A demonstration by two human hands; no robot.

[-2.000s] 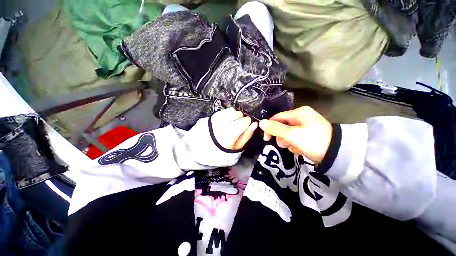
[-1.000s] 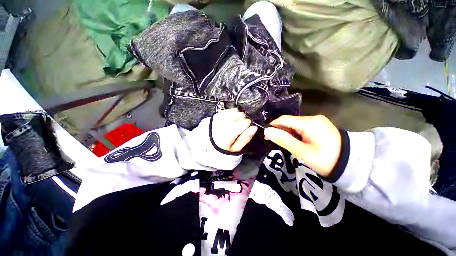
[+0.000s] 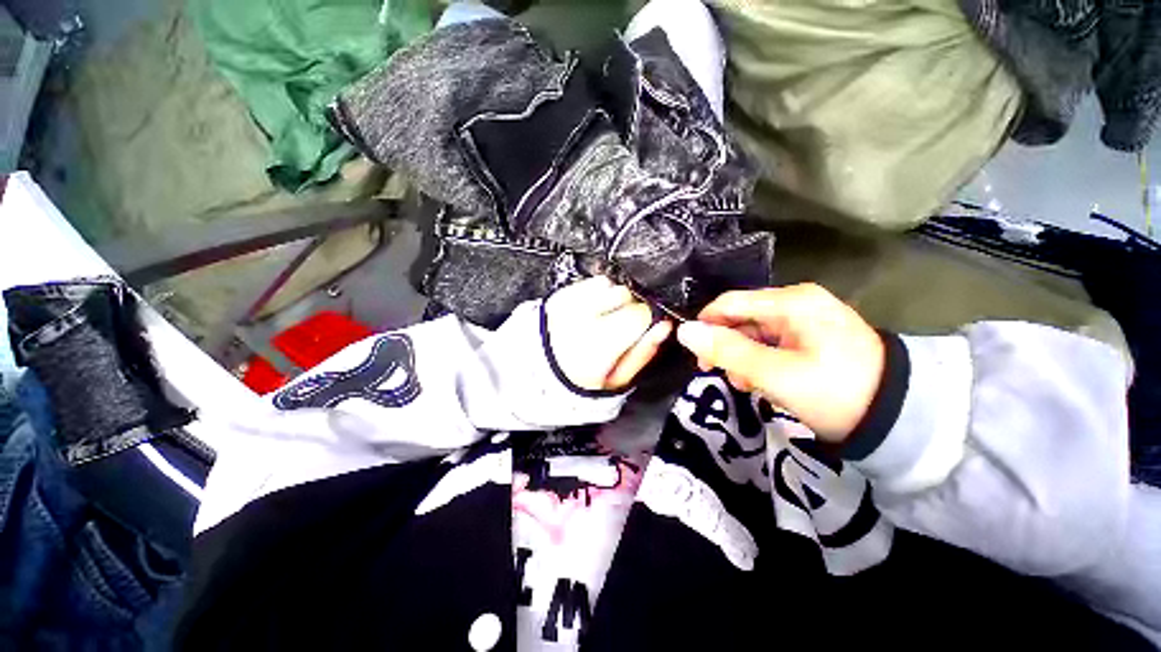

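Observation:
Mottled black-grey denim jeans (image 3: 439,108) with pale topstitching lie bunched on the lap, a dark pocket panel (image 3: 522,143) showing. My left hand (image 3: 604,334) is closed on the near edge of the jeans, its fingers curled. My right hand (image 3: 792,350) is just to its right, thumb and forefinger pinched together at a thin dark line that runs between the two hands. I cannot tell if this line is thread, a thin tool or a cloth edge. The palm side of both hands is hidden.
A folded black denim piece (image 3: 99,369) lies on a white board at left, above blue jeans (image 3: 79,535). Green cloth (image 3: 287,77) and an olive sack (image 3: 866,115) lie beyond the lap. A red object (image 3: 312,347) is at left; dark cords (image 3: 1019,248) are at right.
My right hand has moved slightly right and down, away from my left hand, still pinched. The whole view has shifted a little. My left hand keeps its hold on the jeans.

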